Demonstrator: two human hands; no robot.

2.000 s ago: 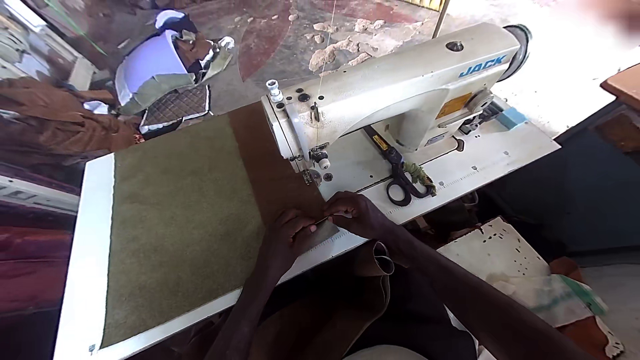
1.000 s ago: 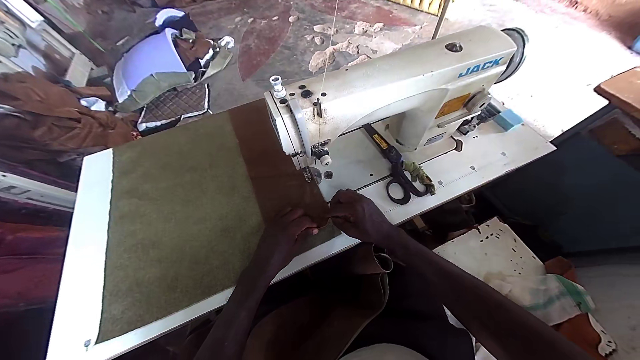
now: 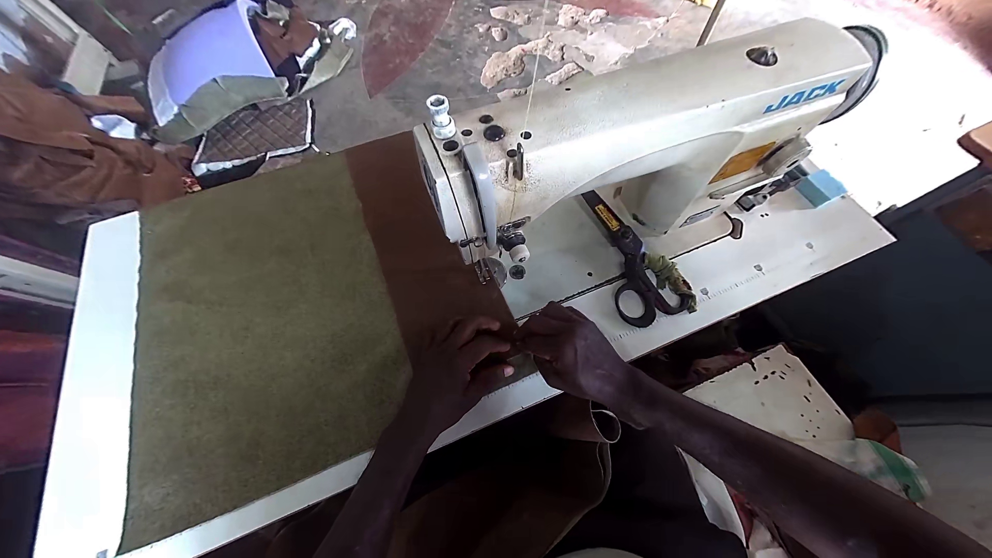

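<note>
Green fabric (image 3: pixel 263 341) joined by or overlapping a brown fabric strip (image 3: pixel 411 225) lies flat over the left of the white sewing table. The strip's right edge passes by the presser foot of a white Jack sewing machine (image 3: pixel 659 101). My left hand (image 3: pixel 457 364) rests on the brown strip near the table's front edge, fingers bent at its edge. Close at its right, my right hand (image 3: pixel 566 349) pinches the edge of the brown strip between thumb and fingers. Black-handled scissors (image 3: pixel 635 271) lie on the machine bed, a green cloth scrap wrapped on one handle.
A light blue block (image 3: pixel 820 188) sits at the table's far right. Brown cloth (image 3: pixel 70 155) is heaped at the left, near a quilted piece (image 3: pixel 256 136). More brown fabric (image 3: pixel 527 496) hangs over my lap. A white board (image 3: pixel 767 395) with dark marks is below the table at right.
</note>
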